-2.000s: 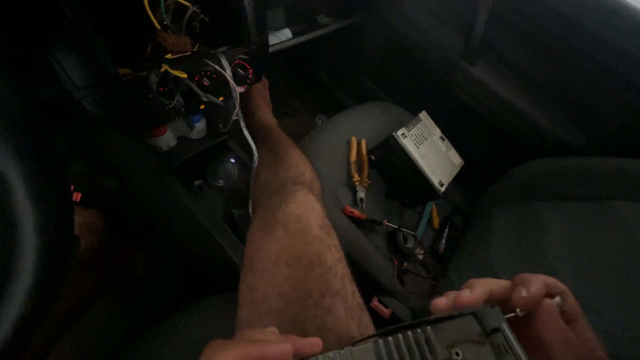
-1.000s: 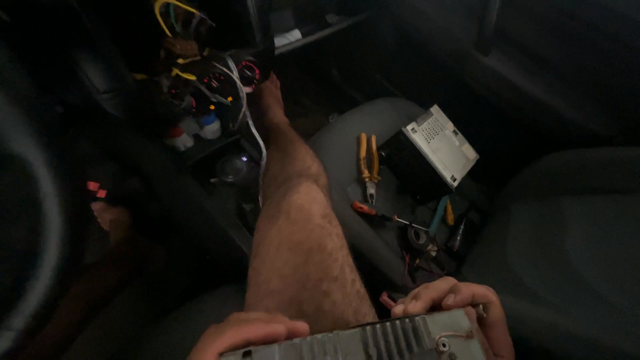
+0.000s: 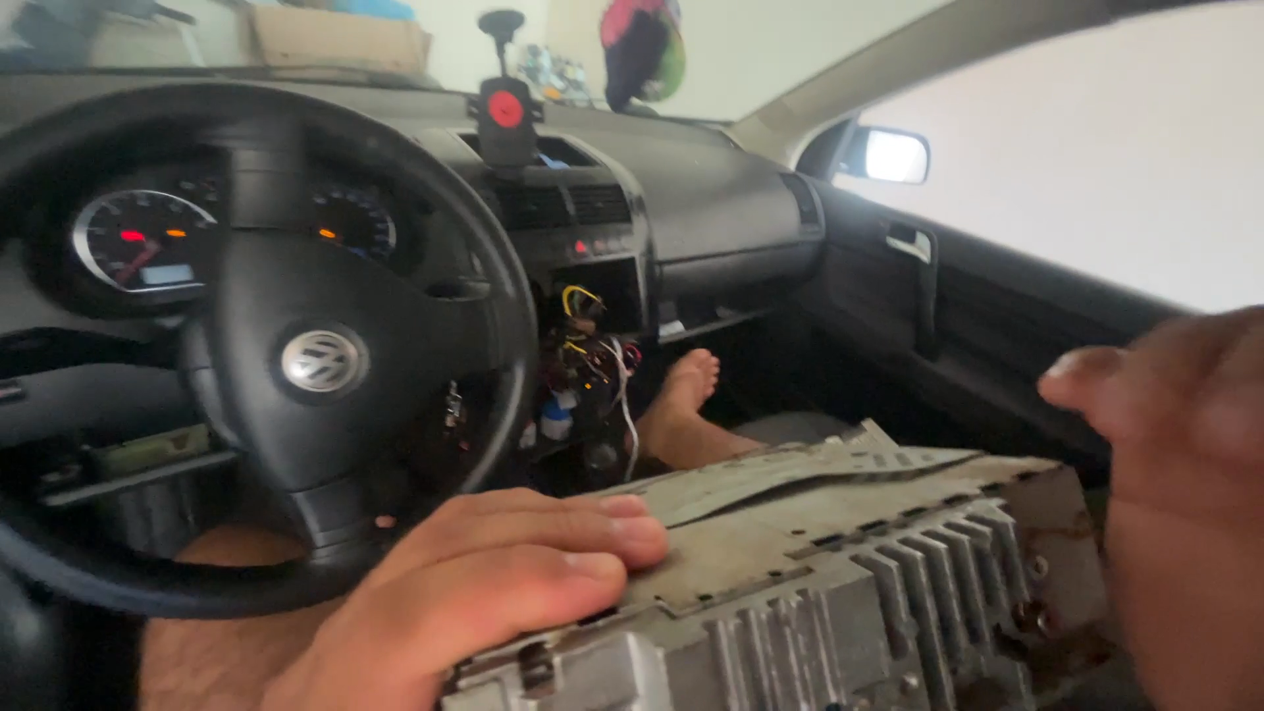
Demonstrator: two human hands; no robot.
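A metal car stereo unit [image 3: 839,513] with a finned heat sink [image 3: 928,583] faces me close up, its top plate bent up a little. My left hand [image 3: 494,583] grips its left end, fingers over the top plate and thumb out of sight. Raised beside the unit's right end, my right hand [image 3: 1185,494] is blurred and partly cut off by the frame; its fingers hold nothing that I can see. Beyond the unit, loose wires [image 3: 592,360] with yellow and white leads hang from the open slot [image 3: 622,286] in the centre dashboard.
The Volkswagen steering wheel [image 3: 326,360] stands at the left, before a lit instrument cluster [image 3: 148,242]. A phone holder [image 3: 507,123] rises from the dashboard. My bare foot [image 3: 696,380] rests near the wires. The passenger door [image 3: 948,286] lies to the right.
The view has swung up from the seat to the dashboard. My right hand has come off the stereo unit and is raised at its right; my left hand still holds it.
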